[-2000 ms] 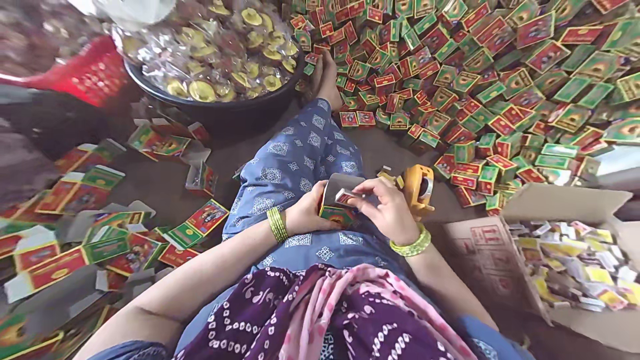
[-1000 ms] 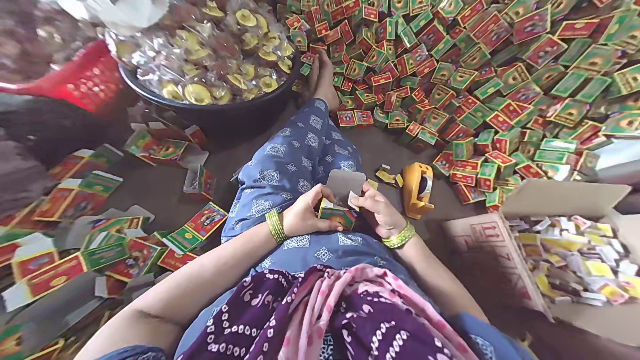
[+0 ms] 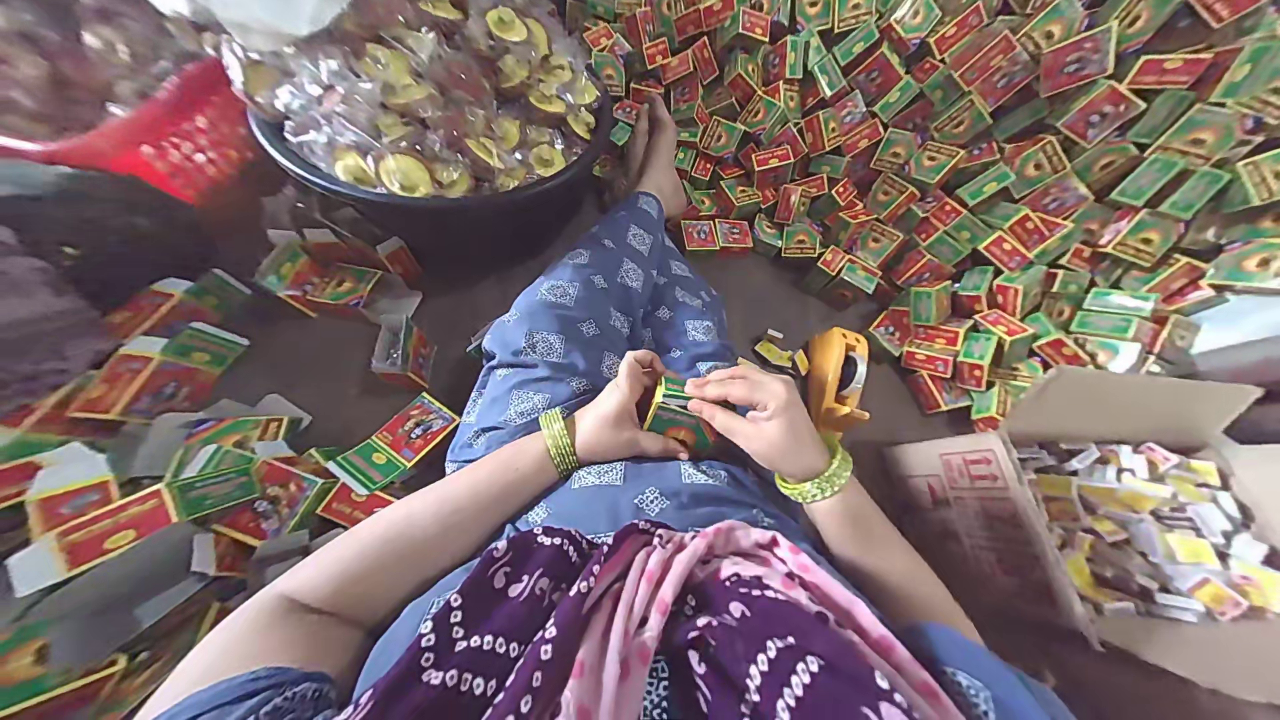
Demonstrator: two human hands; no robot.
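A small green and red printed cardboard box (image 3: 678,418) rests over my lap between both hands. My left hand (image 3: 630,415) grips it from the left, thumb along its near edge and fingers at its far side. My right hand (image 3: 757,412) lies against the box's upper right, fingertips on its green end flap. Just right of that hand, on the floor, sits a yellow tape dispenser (image 3: 838,378) with a roll of tape. Small yellow and white pieces (image 3: 774,350) lie beside the dispenser. What is inside the box is hidden.
Finished-looking boxes (image 3: 940,160) cover the floor at upper right. A black tub (image 3: 440,215) holds clear-wrapped yellow items. Open, partly flattened boxes (image 3: 130,380) lie at left. At right stands an open carton (image 3: 1000,540) of small packets; a red basket (image 3: 170,130) is at upper left.
The grey inner flap raised on the box one second ago no longer shows; the box top is now folded down under my right fingers. Both hands stay over my lap.
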